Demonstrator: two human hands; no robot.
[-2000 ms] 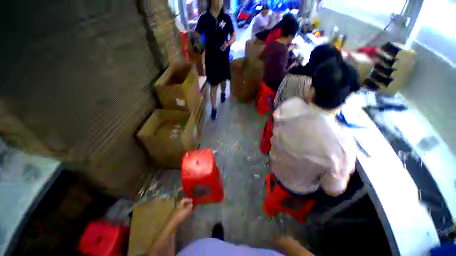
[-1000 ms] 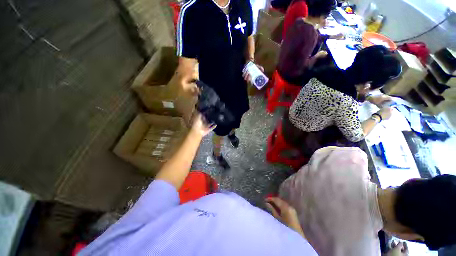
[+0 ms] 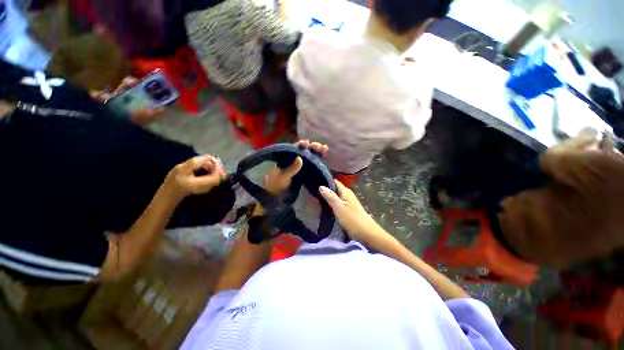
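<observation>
A black strap harness or headband (image 3: 291, 195), formed into a loop with several straps, is held up in front of my chest. My left hand (image 3: 279, 179) is at its inner left side, partly hidden by the straps, with the thumb raised and fingers around the band. My right hand (image 3: 342, 205) grips the right side of the band. Another person's hand (image 3: 198, 174) pinches a strap at the loop's left edge.
A person in black (image 3: 75, 178) stands close at left, holding a phone (image 3: 147, 92). A seated person in pale pink (image 3: 359, 96) is ahead. A white-edged table (image 3: 472, 82) bears a blue block (image 3: 534, 72). A red stool (image 3: 479, 246) stands right, beside a person in brown (image 3: 568, 205).
The view has swung right. The black bundle near my outstretched left hand is now spread into a loop between both my hands. The person in black is closer and touches a strap.
</observation>
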